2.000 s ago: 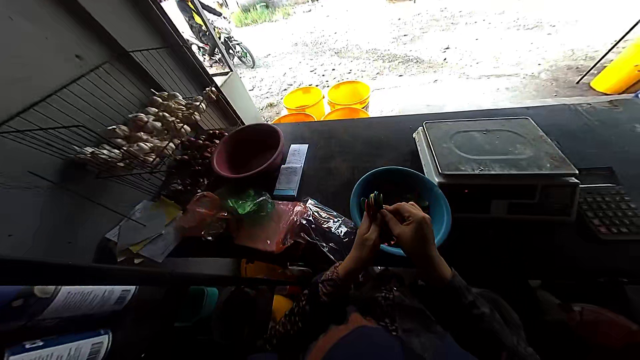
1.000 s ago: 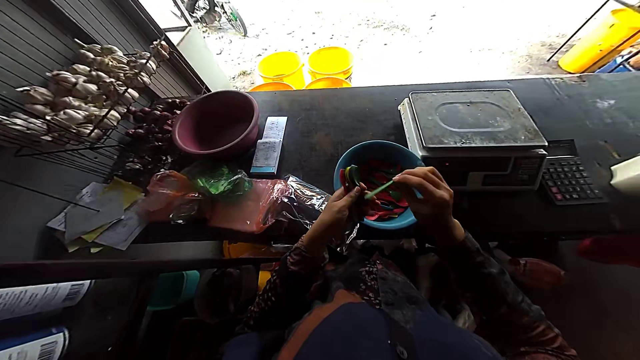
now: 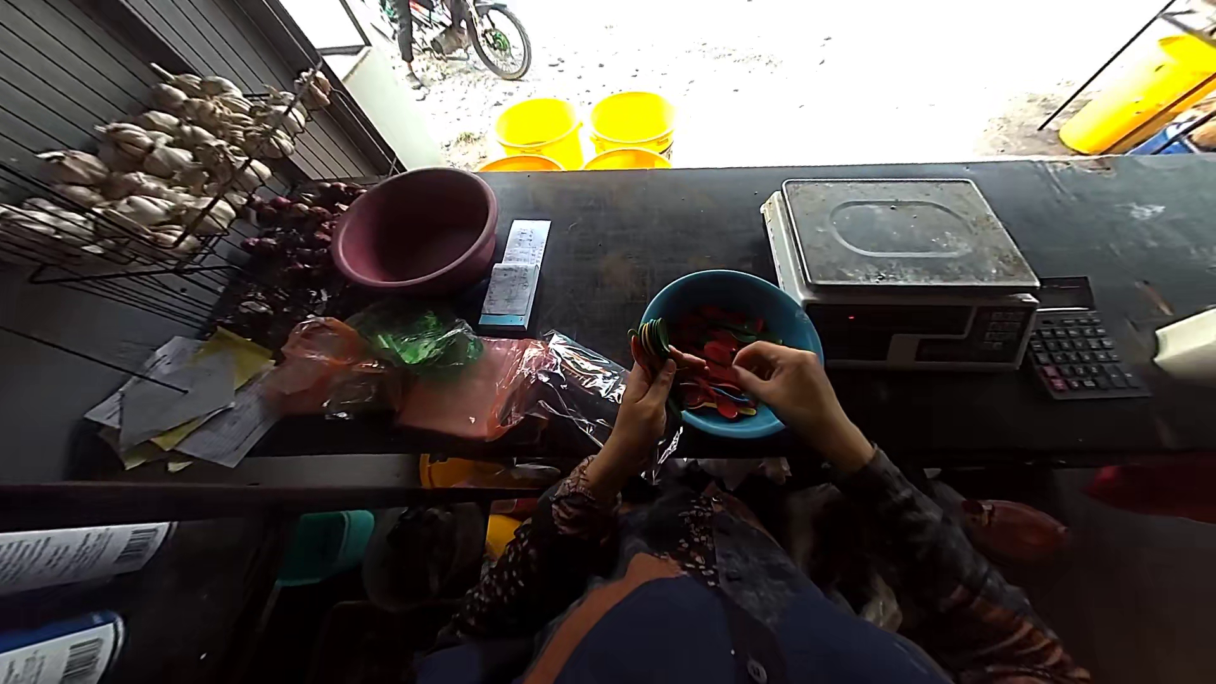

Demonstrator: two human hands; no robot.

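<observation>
My left hand [image 3: 650, 394] holds a stack of small plastic spoons [image 3: 653, 339], green and red, upright at the left rim of a blue plastic bowl [image 3: 806, 328]. Red, green and other coloured plastic spoons [image 3: 724, 353] lie loose in the bowl. Over the bowl's right side is my right hand [image 3: 784, 378], fingers bent and thumb near the fingertips, close to the red spoons; whether it pinches one cannot be told. Clear plastic packaging [image 3: 581, 380] lies just left of my left hand.
A scale [image 3: 907, 237] and a calculator [image 3: 1083, 351] stand right of the bowl. To the left are a maroon basin [image 3: 415, 231], a notepad [image 3: 514, 275], an orange plastic bag [image 3: 465, 385], papers [image 3: 204, 394] and a wire basket of garlic [image 3: 157, 161]. Yellow buckets [image 3: 539, 130] stand beyond the counter.
A green spoon was in my right hand a second ago; that hand now hovers lower over the bowl without it. My left hand keeps the stack. A motorcycle wheel shows more fully outside.
</observation>
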